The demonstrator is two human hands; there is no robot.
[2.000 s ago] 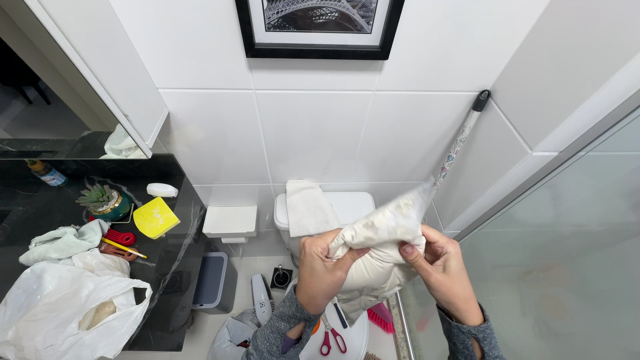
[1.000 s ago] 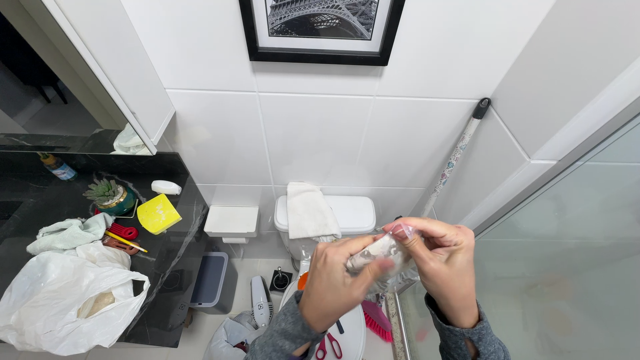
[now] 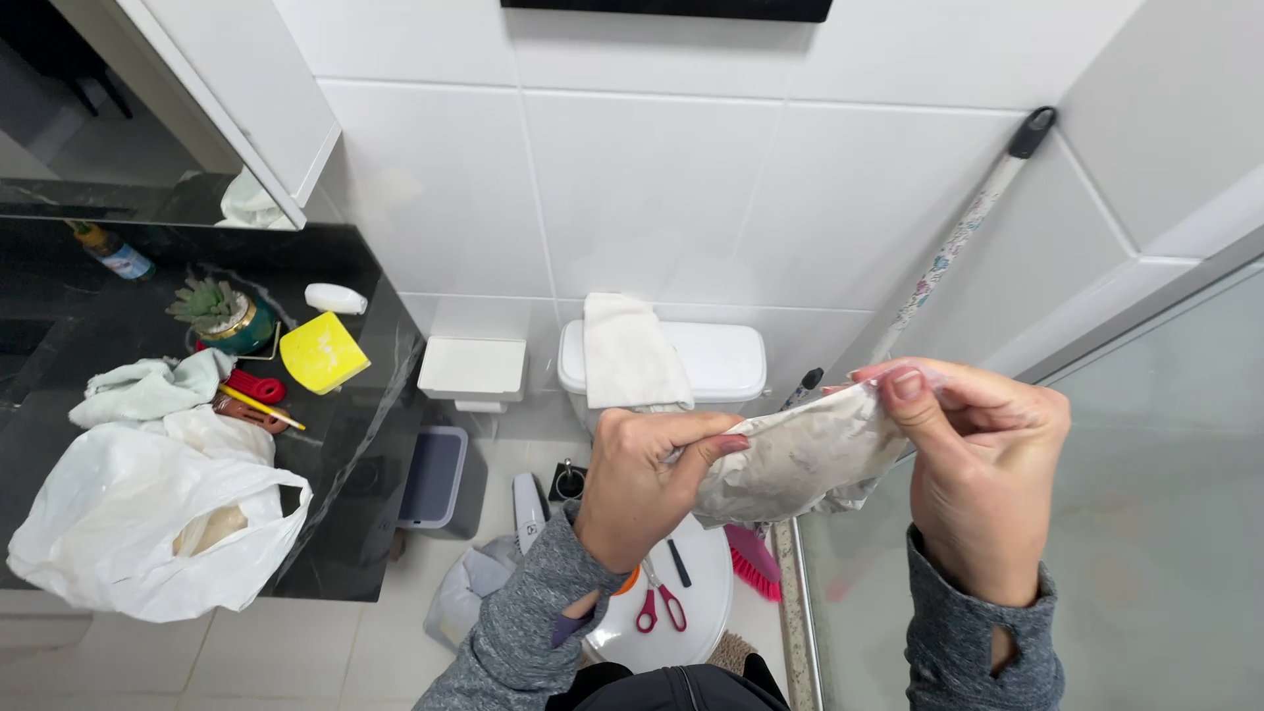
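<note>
Between my two hands a clear plastic bag [image 3: 795, 464] with pale, whitish contents is stretched out. My left hand [image 3: 657, 484] pinches its left upper edge between thumb and fingers. Its right upper corner is gripped by my right hand [image 3: 973, 459], thumb on top. The bag hangs over the toilet, partly hiding it. Below, red-handled scissors [image 3: 662, 607] and a dark slim tool [image 3: 679, 563] lie on the closed white toilet lid [image 3: 696, 627]. A folded white cloth [image 3: 632, 355] is draped over the toilet tank [image 3: 726, 360] behind.
The black stone counter [image 3: 336, 533] at left carries a white plastic bag [image 3: 148, 523], a yellow scraper [image 3: 323, 353], a potted succulent [image 3: 222, 311] and a cloth [image 3: 153, 385]. A grey bin [image 3: 434, 479] stands beneath. A patterned pole [image 3: 943, 267] leans by the glass shower screen [image 3: 1116, 513].
One second ago the bag was bunched up between my hands; now it is spread out, with my hands farther apart. The view has shifted downward.
</note>
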